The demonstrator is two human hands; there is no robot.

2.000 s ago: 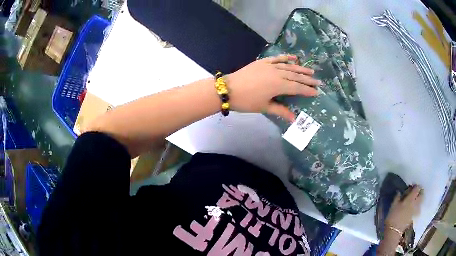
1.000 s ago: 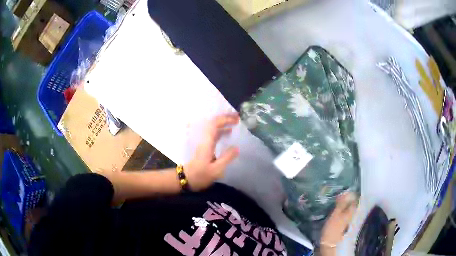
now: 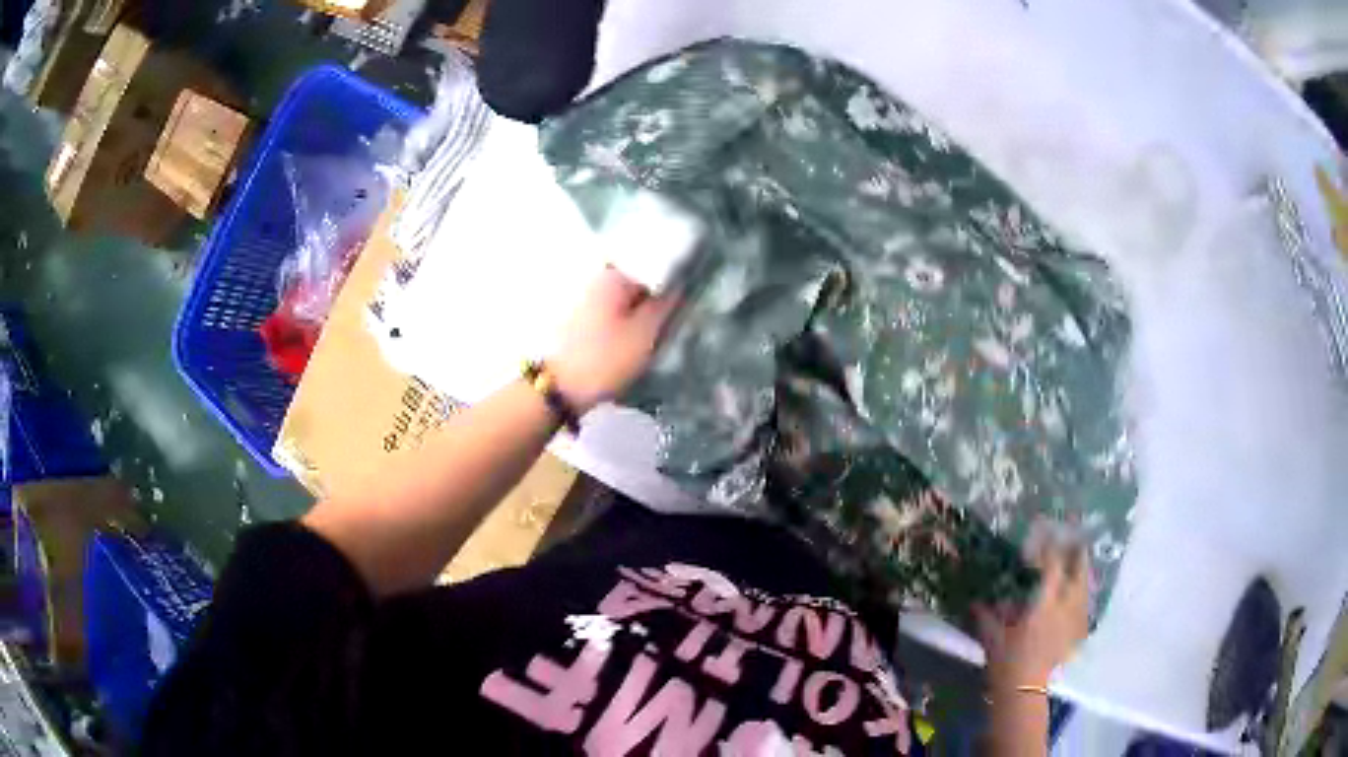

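Note:
The dark green floral garment [image 3: 976, 326] lies spread and partly turned over on the white table, with darker folds near my body. My left hand [image 3: 614, 333] is at its left edge, closed on the cloth beside a white label [image 3: 651, 241]; the fingertips are blurred. My right hand [image 3: 1042, 614] is at the garment's lower right edge, fingers on the cloth and partly blurred. The dark iron [image 3: 1246, 651] stands apart, to the right of my right hand.
A black padded board [image 3: 535, 56] shows at the top left of the table [image 3: 1212, 444]. Striped strips [image 3: 1308, 266] lie at the far right. A brown carton [image 3: 348, 422] and a blue basket [image 3: 222, 318] with plastic and red items are at the left.
The garment has gone from a folded bundle to a wider, opened spread reaching further left. My left hand has moved from beside it onto its left edge, and the label has shifted left and up.

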